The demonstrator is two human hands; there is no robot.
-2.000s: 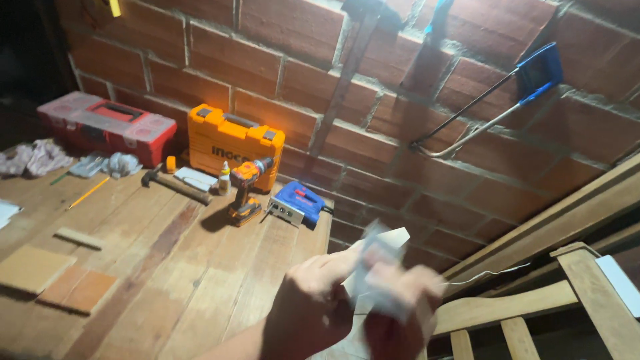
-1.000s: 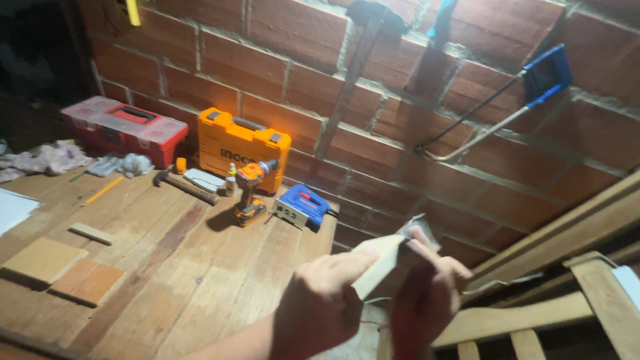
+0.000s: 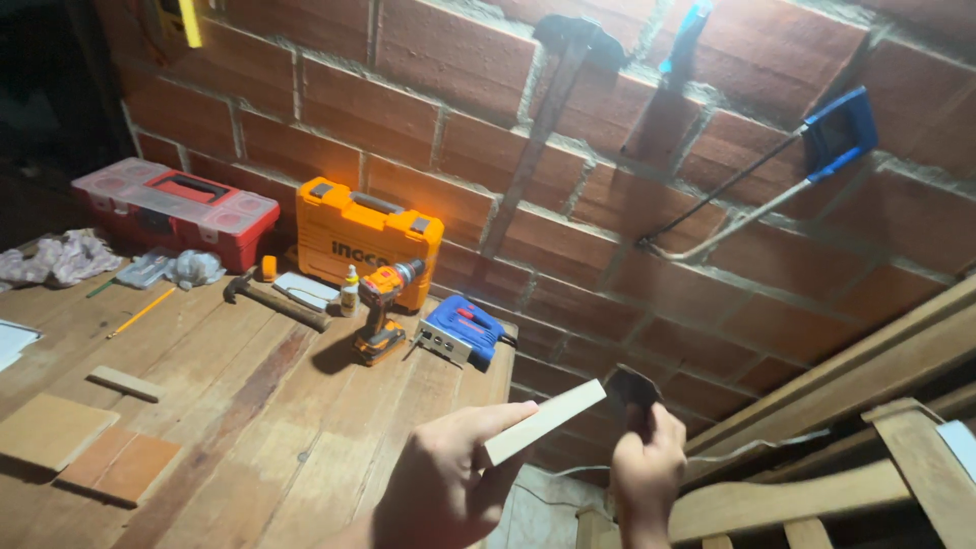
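Observation:
My left hand [image 3: 457,465] grips a short pale wooden block [image 3: 547,421], its narrow face turned up. Just right of it, my right hand [image 3: 648,465] pinches a dark, bent sheet [image 3: 633,387], which looks like sandpaper. A narrow gap shows between sheet and block. Both hands are raised past the right end of the wooden table [image 3: 305,457]. Flat wooden pieces [image 3: 53,431] and a small wooden strip [image 3: 124,383] lie on the table at the left.
A blue jigsaw [image 3: 465,329], an orange cordless drill [image 3: 383,313], an orange case [image 3: 366,240], a claw hammer [image 3: 278,301] and a red toolbox [image 3: 179,210] stand or lie along the brick wall. A hacksaw [image 3: 762,175] hangs there. A wooden chair [image 3: 801,492] is at lower right.
The sheet was against the block in the earlier frames; now my right hand holds it apart, to the right. The block's narrow face shows more plainly.

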